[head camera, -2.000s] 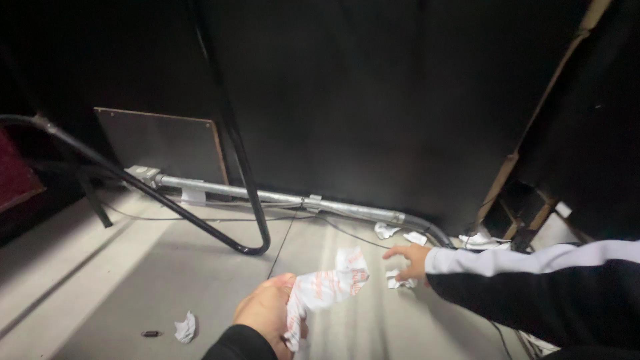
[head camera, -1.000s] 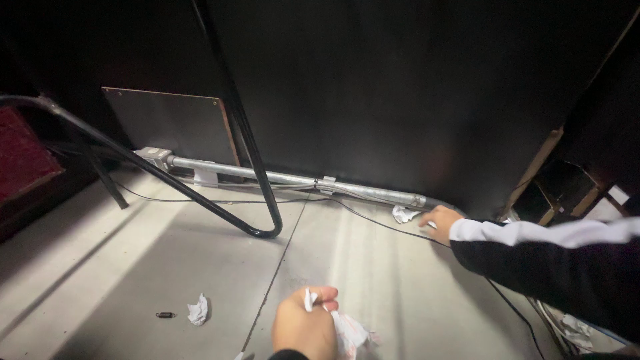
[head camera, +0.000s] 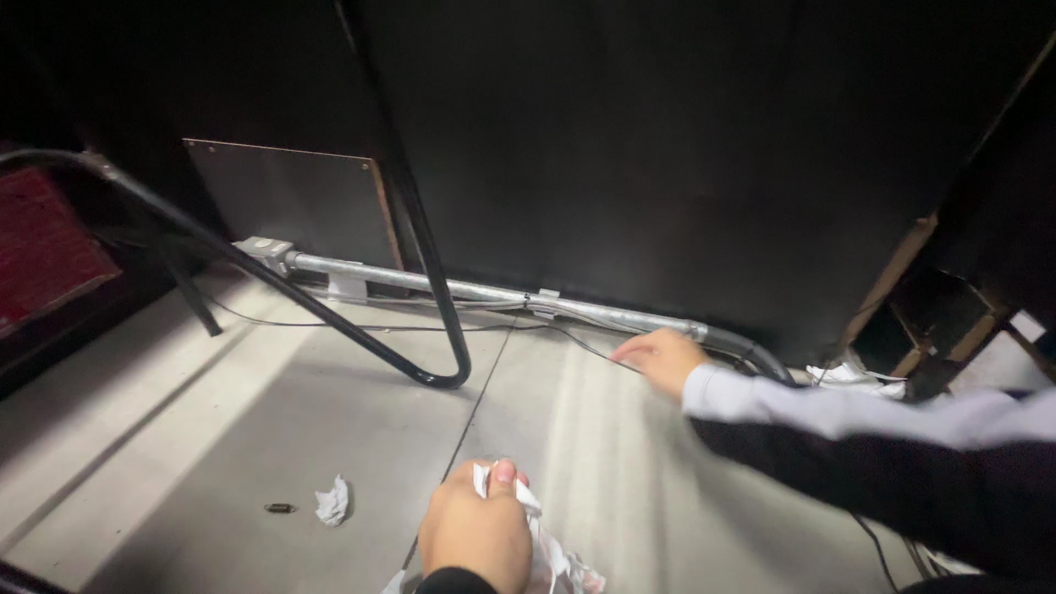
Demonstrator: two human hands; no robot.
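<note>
My left hand [head camera: 478,528] is closed around crumpled white paper [head camera: 557,561] with faint reddish marks, low in the middle of the view. Farther forward and to the right, my right hand [head camera: 664,359] reaches down by the metal conduit [head camera: 487,290]. Its fingertips are together at a thin black cable [head camera: 577,337] on the floor; whether they pinch it is not clear. A small crumpled white paper [head camera: 332,501] lies on the floor to the left of my left hand, beside a small dark coil spring [head camera: 280,508].
A bent black metal tube leg [head camera: 458,355] stands on the floor before the black wall panel [head camera: 660,165]. A grey electrical box [head camera: 268,252] joins the conduit. White scraps [head camera: 854,379], loose cables and wooden edges are at the right; a red panel [head camera: 49,247] is at the left.
The white paper that was beside my right hand near the conduit no longer shows there. My left hand was farther left, with its paper stretched forward, and now holds it bunched and lower.
</note>
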